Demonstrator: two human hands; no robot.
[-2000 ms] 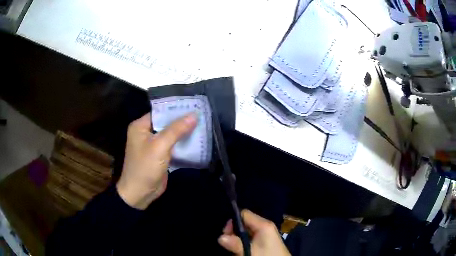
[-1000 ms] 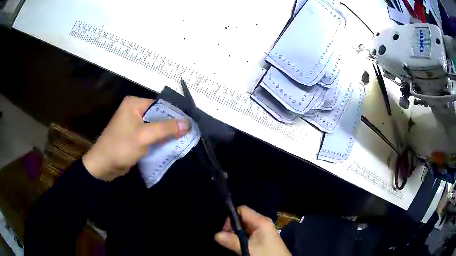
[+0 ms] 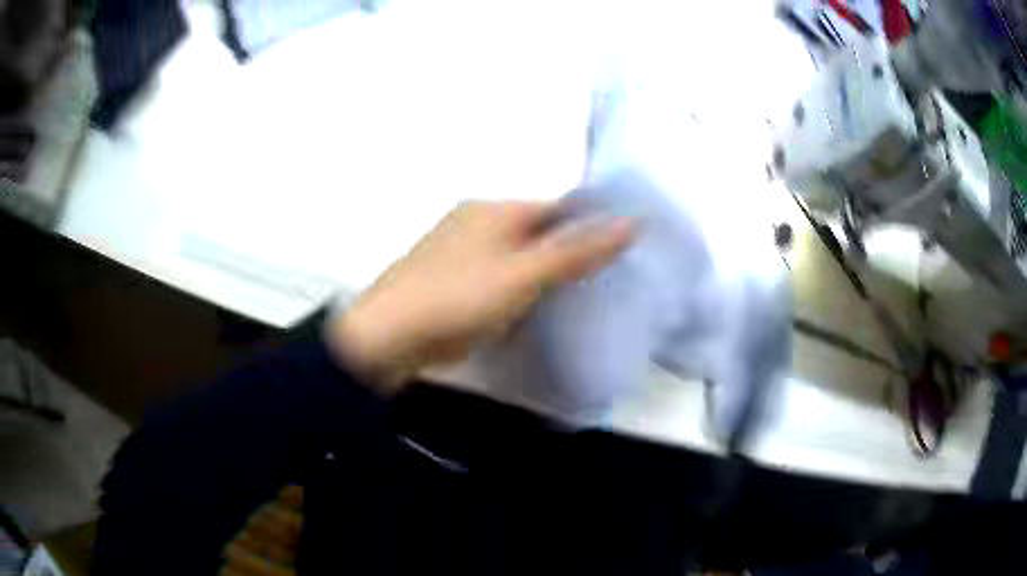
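Observation:
The view is strongly blurred. My left hand is over the white table, with its thumb and fingers on a pale bluish-white stitched piece. The piece lies over or against the pile of trimmed pieces; the blur hides where one ends and the other begins. My right hand is not in view, and the long shears cannot be made out.
The white sewing machine head stands at the right. Small scissors with dark reddish loop handles lie below it. Dark cloth and a pale piece with a dark border lie at the table's far left.
My left hand has moved right and up from the table's front edge to the pile, with the pale piece. My right hand and the shears have gone out of sight. The view has shifted.

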